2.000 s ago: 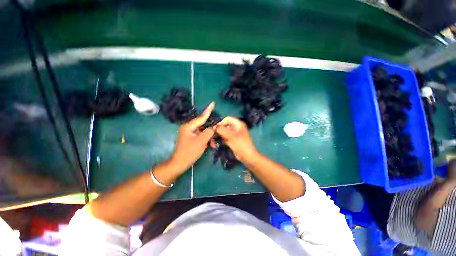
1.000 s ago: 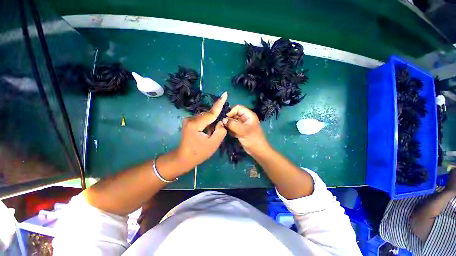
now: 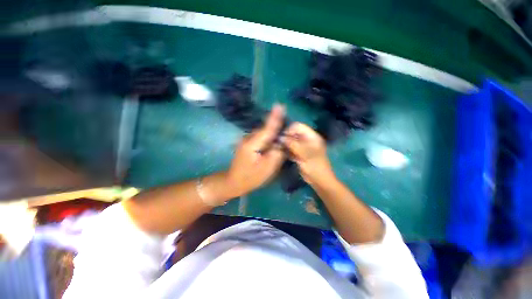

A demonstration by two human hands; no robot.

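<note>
The frame is blurred. My left hand [image 3: 259,155] and my right hand [image 3: 306,149] meet over the green bench, fingertips together on a small black piece [image 3: 283,133], mostly hidden by the fingers. Black pieces [image 3: 291,177] show below the hands. A small cluster of black pieces [image 3: 235,102] lies just beyond my left hand. A large loose pile of black pieces [image 3: 343,90] lies behind and right of my right hand. One white glue bottle [image 3: 196,92] lies left of the small cluster, and another white bottle [image 3: 387,157] lies right of my right hand.
The blue parts crate [image 3: 471,169] stands at the right end, with dark pieces inside. A darker cluster [image 3: 153,82] lies at the left. A pale strip [image 3: 233,24] runs along the back of the green bench [image 3: 181,149]. A yellowish edge [image 3: 81,197] shows at lower left.
The whole view has shifted, so the bench things appear further right than before, and it is now blurred. My hands stay together at the black piece.
</note>
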